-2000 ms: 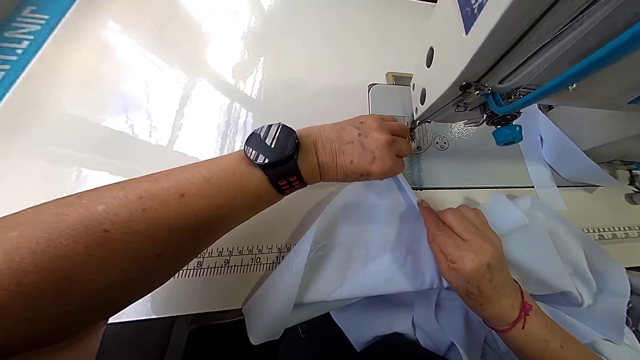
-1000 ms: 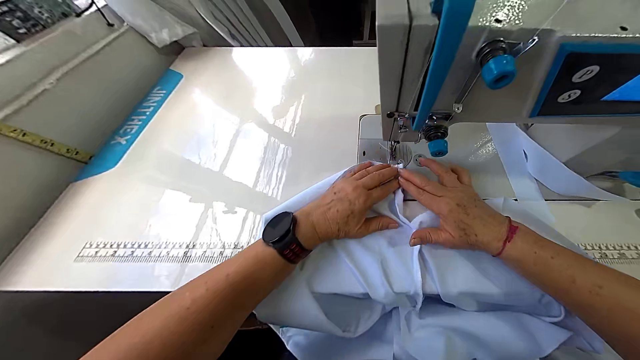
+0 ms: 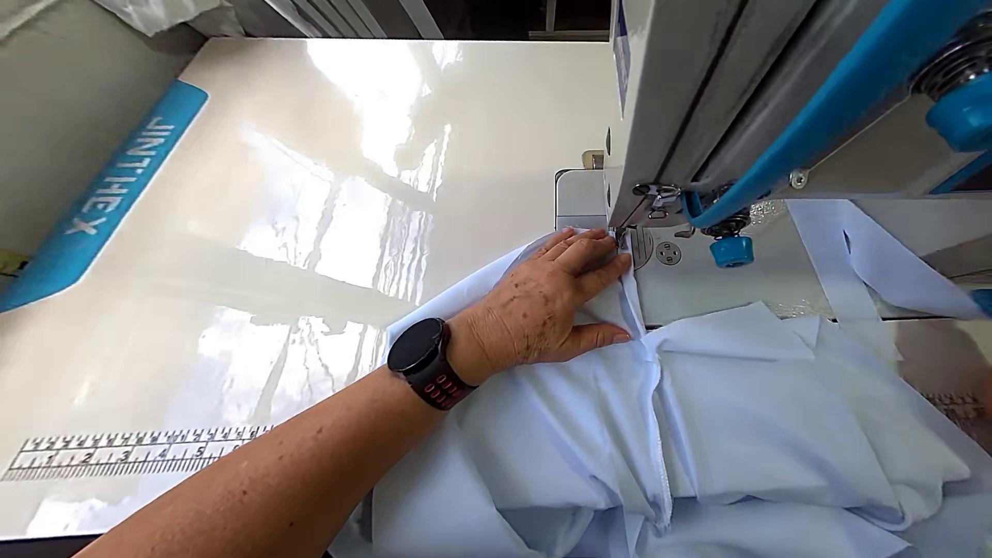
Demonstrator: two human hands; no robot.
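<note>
My left hand (image 3: 542,306), with a black smartwatch (image 3: 422,360) on its wrist, lies flat on light blue fabric (image 3: 558,426), its fingertips just left of the presser foot (image 3: 620,236) of a sewing machine (image 3: 682,101). Its thumb rests near a folded edge of the cloth that runs from the foot toward me. A stitched seam (image 3: 663,449) shows lower in the cloth, which lies in folds over the table's front edge. My right hand is out of view; only a blurred skin-coloured patch shows at the right edge.
A light fabric strip (image 3: 829,248) lies on the machine bed, right of the blue-knobbed thread tension dial (image 3: 731,249). A printed ruler scale (image 3: 132,453) runs along the front of the glossy table (image 3: 496,116). A blue branded band (image 3: 108,194) marks the table's left end.
One second ago both hands were on the cloth near the presser foot; my right hand has since left it toward the right. My left hand remains on the cloth. The view has shifted.
</note>
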